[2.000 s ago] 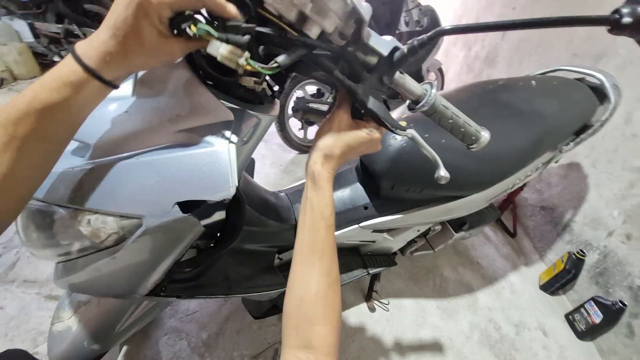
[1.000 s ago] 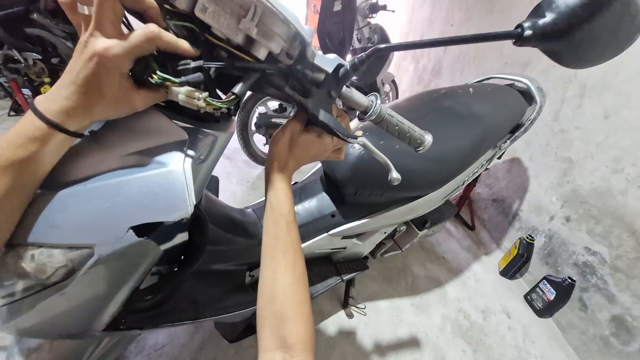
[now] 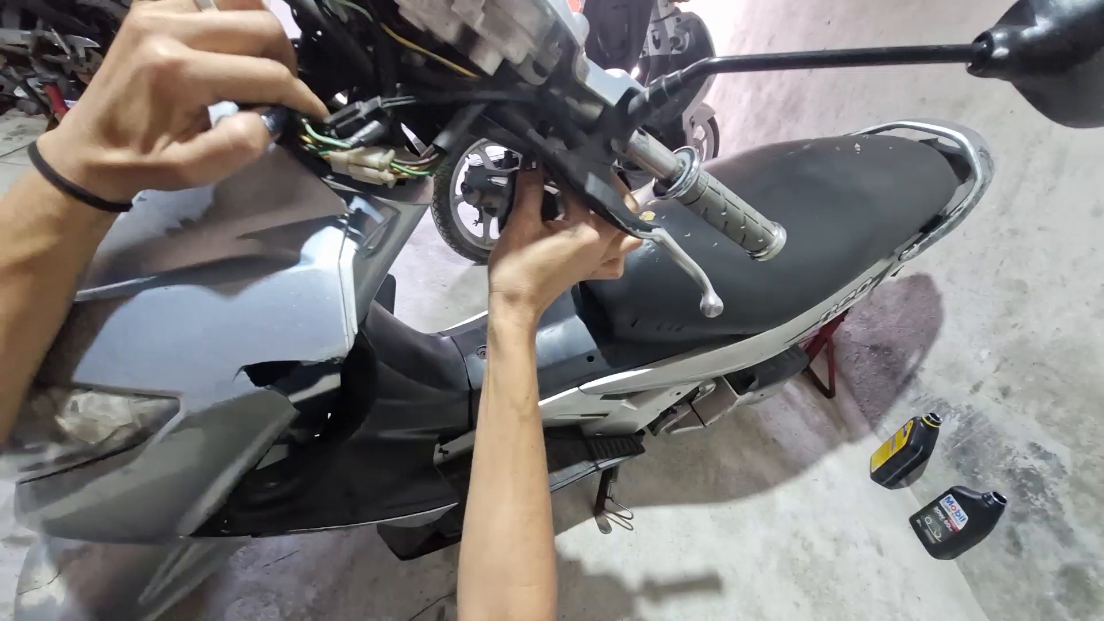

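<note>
My left hand (image 3: 185, 103), with a black band at the wrist, pinches wiring beside the exposed handlebar. Next to its fingertips are a pale multi-pin connector (image 3: 362, 164) with green and other coloured wires and a black connector (image 3: 358, 116). My right hand (image 3: 561, 246) reaches up from below, under the handlebar and behind the silver brake lever (image 3: 686, 267). Its thumb points up and its other fingers curl by the black lever mount; what they touch is partly hidden. The grey rubber grip (image 3: 733, 211) lies to the right of this hand.
The scooter's grey front panel (image 3: 216, 310) has a broken edge by the headlight (image 3: 103, 418). A black mirror (image 3: 1048, 65) on a long stem juts out at the upper right. Two oil bottles, one yellow-labelled (image 3: 904, 453) and one Mobil (image 3: 957, 522), stand on the concrete floor. Other motorcycles are behind.
The view has shifted, bringing the mirror head into sight. Both hands remain around the handlebar, the left at the wiring and the right under the lever.
</note>
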